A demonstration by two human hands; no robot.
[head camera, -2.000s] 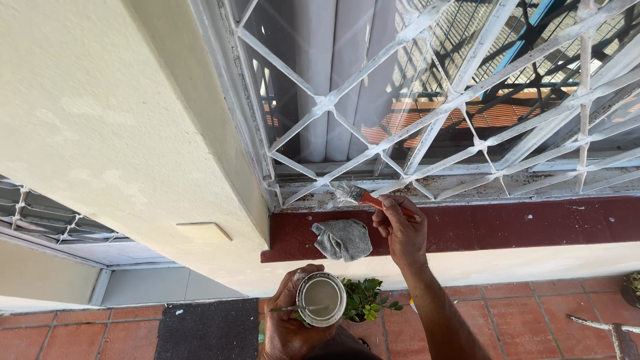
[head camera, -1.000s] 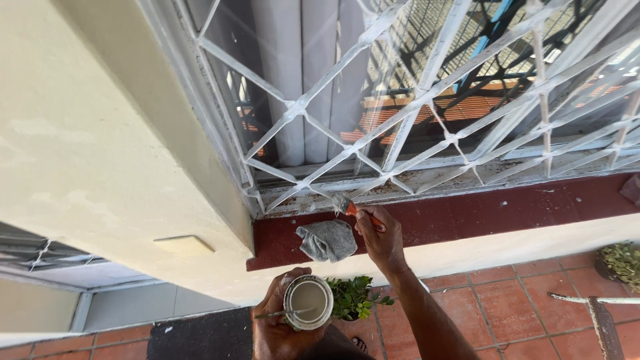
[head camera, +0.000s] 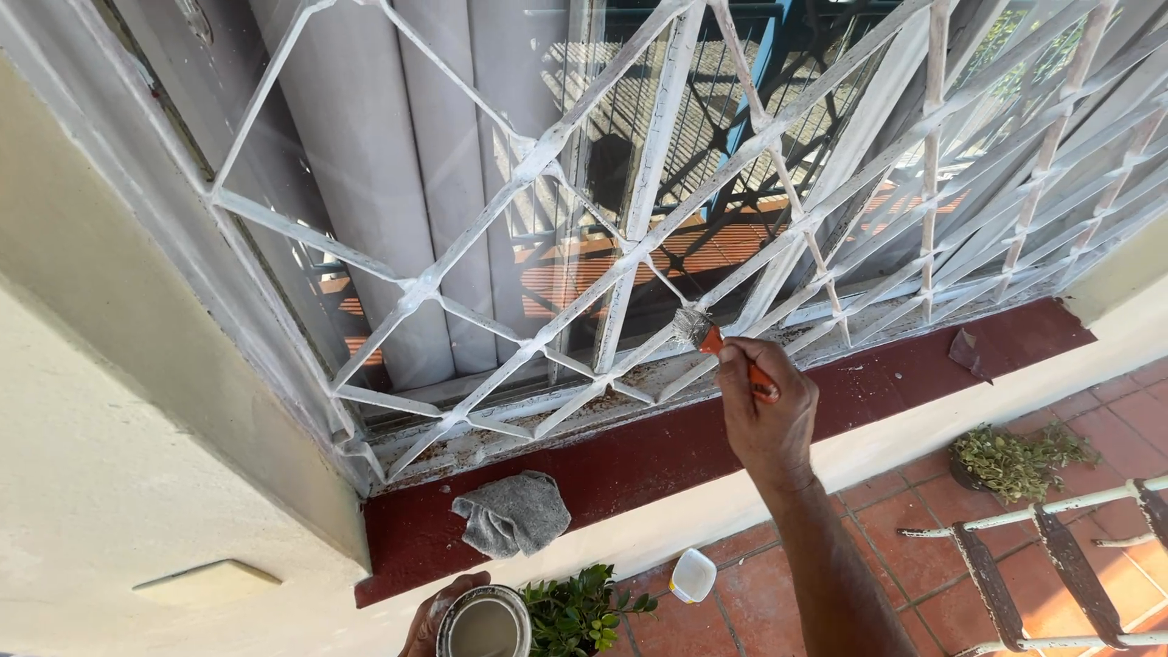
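My right hand [head camera: 771, 401] grips the orange handle of a paintbrush [head camera: 710, 336], whose whitish bristles touch a bar of the white metal burglar grille [head camera: 630, 260] close to a crossing. At the bottom edge, partly out of view, my left hand [head camera: 438, 613] holds an open paint can [head camera: 484, 625] with pale paint inside. A crumpled grey cloth [head camera: 513, 513] lies on the dark red window sill [head camera: 630, 465], just above the can in view. Behind the grille are window glass and light curtains [head camera: 356, 173].
A leafy plant [head camera: 579, 611] and a white plastic tub [head camera: 693, 576] are below the sill. At the right, a potted plant [head camera: 1013, 461] and a worn metal frame with slats [head camera: 1063, 557] stand on the tiled floor. A dark scrap [head camera: 969, 354] lies on the sill.
My right hand has moved the brush from near the grille's bottom edge to a bar farther right and higher. The view has shifted closer and to the right.
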